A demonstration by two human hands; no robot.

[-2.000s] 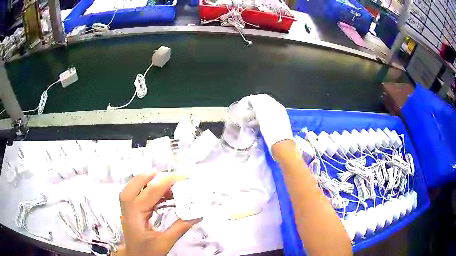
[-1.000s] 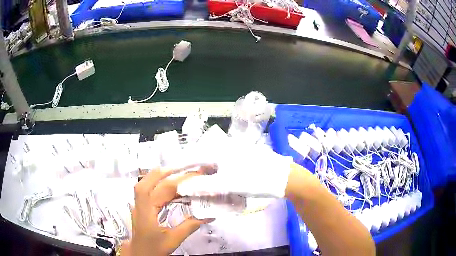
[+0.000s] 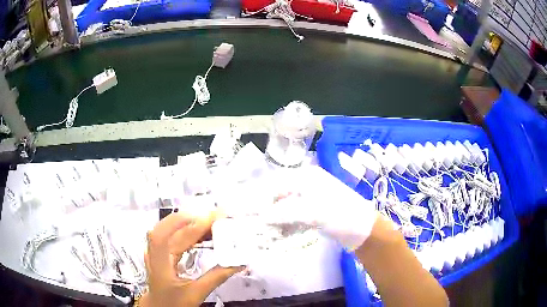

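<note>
My bare left hand grips a white power adapter between thumb and fingers, low in the middle of the view. A folded white cord shows beneath its palm. My right hand wears a white glove and lies just right of the adapter, over the white covering. Its fingers blend with the bright surface, so whether it holds a cloth cannot be told. A clear dispenser bottle with a white top stands beyond the right hand, beside the blue tray.
More adapters with pins up stand in rows at the left, their cords nearer me. The tray holds two rows of adapters with cords between. Two corded adapters lie on the green belt. A red bin stands beyond it.
My gloved right hand has left the bottle top and come down to the adapter, then shifted slightly right. My left hand still grips the adapter.
</note>
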